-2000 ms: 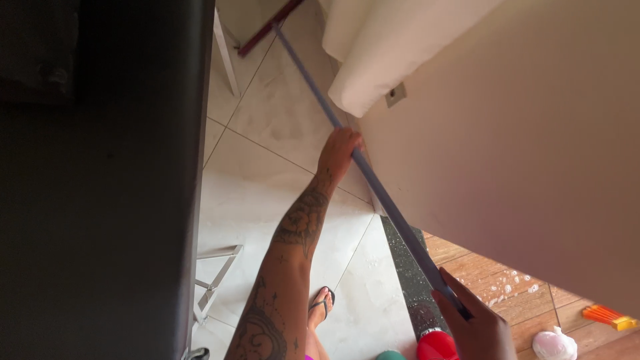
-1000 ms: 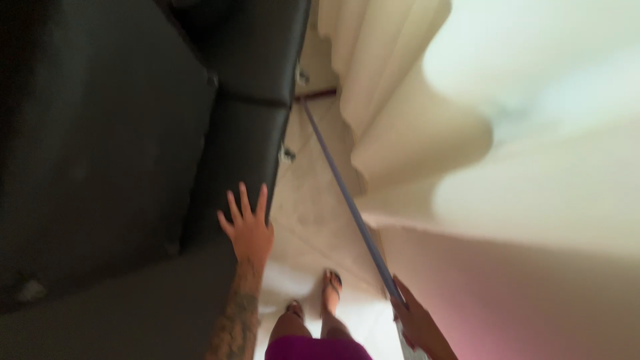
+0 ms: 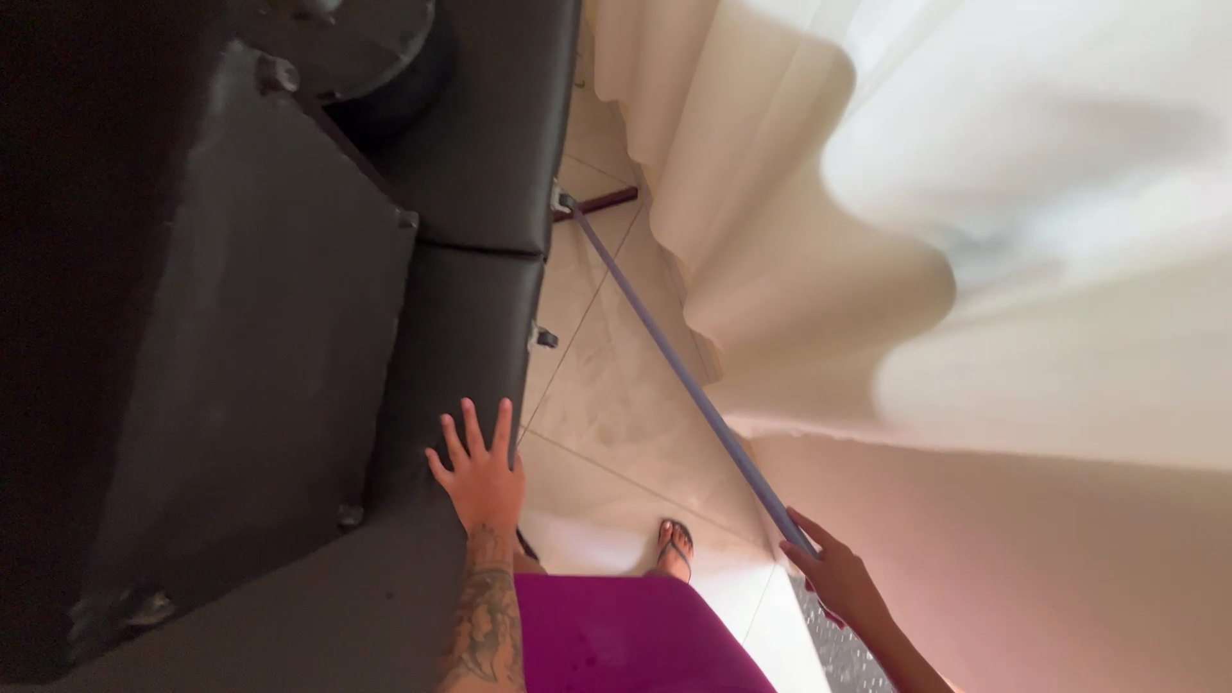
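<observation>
My right hand [image 3: 835, 577] is closed around the upper end of a long blue-grey pole [image 3: 688, 380]. The pole slants down and away to a dark red floor squeegee or broom head [image 3: 608, 200], partly hidden beside the black padded table. My left hand [image 3: 481, 472] lies with fingers spread on the black padded top [image 3: 452, 337] near its edge and holds nothing. Metal latches [image 3: 545, 337] sit along that edge, above the tiled floor.
Long pale curtains [image 3: 770, 212] hang on the right over a wall [image 3: 1011, 549]. A bulky black object [image 3: 260, 337] rests on the padded top at the left. My sandalled foot [image 3: 676, 549] stands on light floor tiles [image 3: 616, 472]. A dark speckled threshold [image 3: 837, 645] lies at lower right.
Two seconds ago my left hand was around the pole; it let go and lies on the padded top. My right hand has kept hold. The view has swung toward the curtains and padded top.
</observation>
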